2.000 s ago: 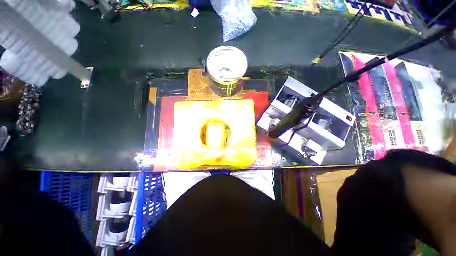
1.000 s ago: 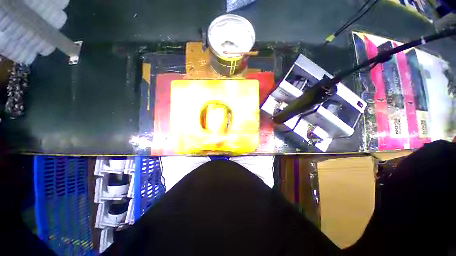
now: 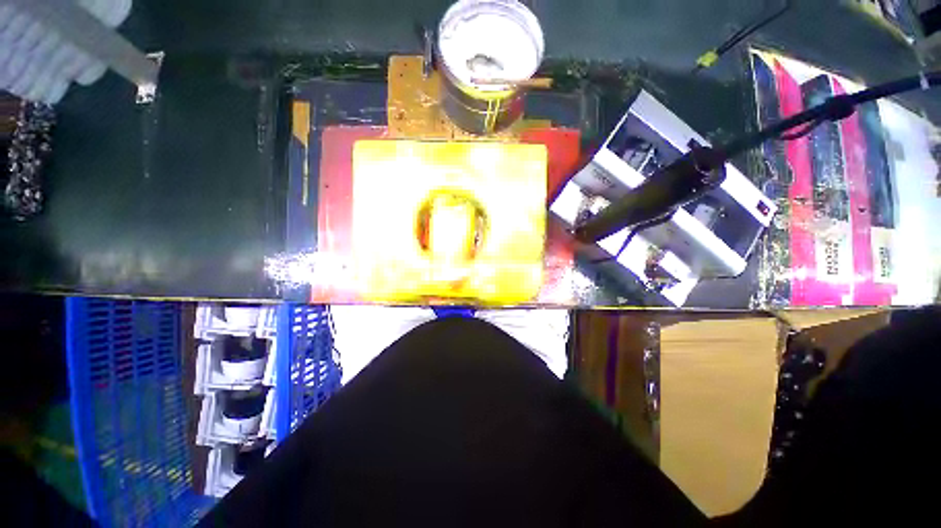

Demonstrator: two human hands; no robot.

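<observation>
No hand is in view; dark sleeves or clothing fill the lower edge and corners. The yellow padded fixture [image 3: 392, 222] lies nearest in front of me at the bench edge, and its round central hole holds nothing that I can make out in the glare. The red mat [image 3: 336, 222] shows under it. The black electric screwdriver [image 3: 655, 196] hangs slanted on its cable to the right, its tip near the fixture's right side. It passes in front of two white-and-black screw feeders [image 3: 733, 191].
A round tin [image 3: 490, 67] stands behind the fixture. Pink printed sheets [image 3: 825, 196] lie at right. Stacked white parts [image 3: 52, 41] are at far left. Below the bench edge are a blue crate [image 3: 129, 402], white housings [image 3: 235, 402] and an open cardboard box [image 3: 717, 402].
The camera view has shifted, so the bench things sit higher in the picture and more of the blue crate and the carton shows. The bare forearm at lower right is gone from view.
</observation>
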